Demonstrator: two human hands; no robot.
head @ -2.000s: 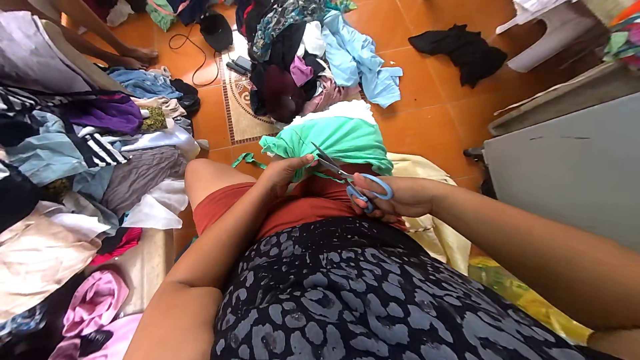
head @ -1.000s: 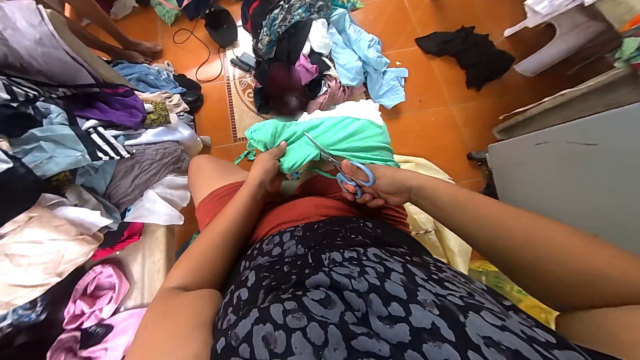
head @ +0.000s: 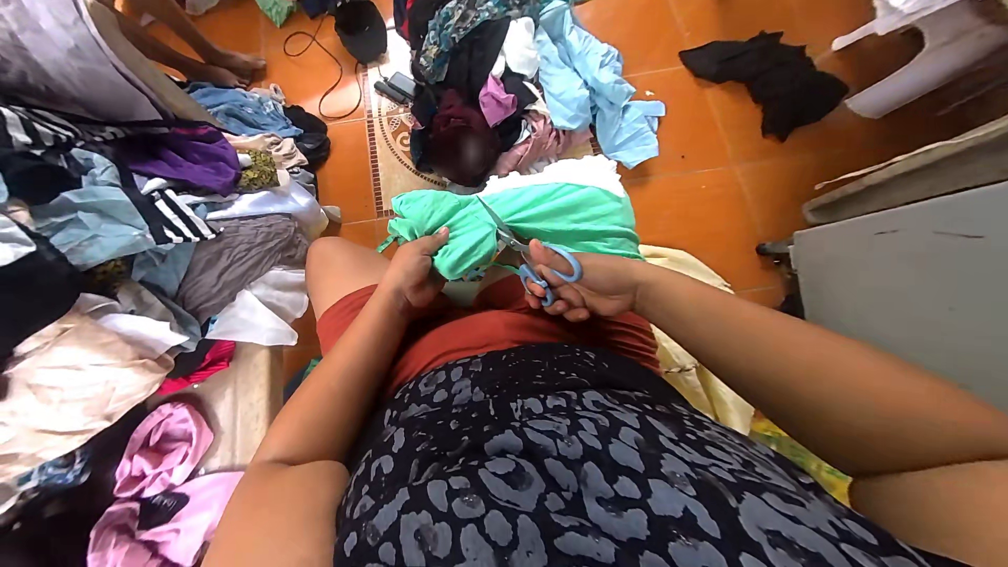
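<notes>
Green cloth (head: 567,214) with a white edge lies across my lap and beyond my knees. My left hand (head: 421,272) grips a bunched part of it, thumb on top. Blue-handled scissors (head: 513,242) are in my right hand (head: 579,282), with fingers through the loops. Their blades point up and to the left and lie against the green cloth; how far the blades are apart is hard to tell. A thin green strip runs between the bunched cloth and the scissors' handles.
Heaped clothes (head: 244,252) cover a low surface on the left. More clothes (head: 465,71), a black cap (head: 361,31) and a black garment (head: 768,79) lie on the tiled floor. A grey panel (head: 906,276) stands at right. Another person's feet (head: 232,67) show at upper left.
My left hand has gathered the green cloth into a bunch, now raised at the scissors' blades. Two seconds ago the hand was nearer the blades, with the cloth lying beyond it.
</notes>
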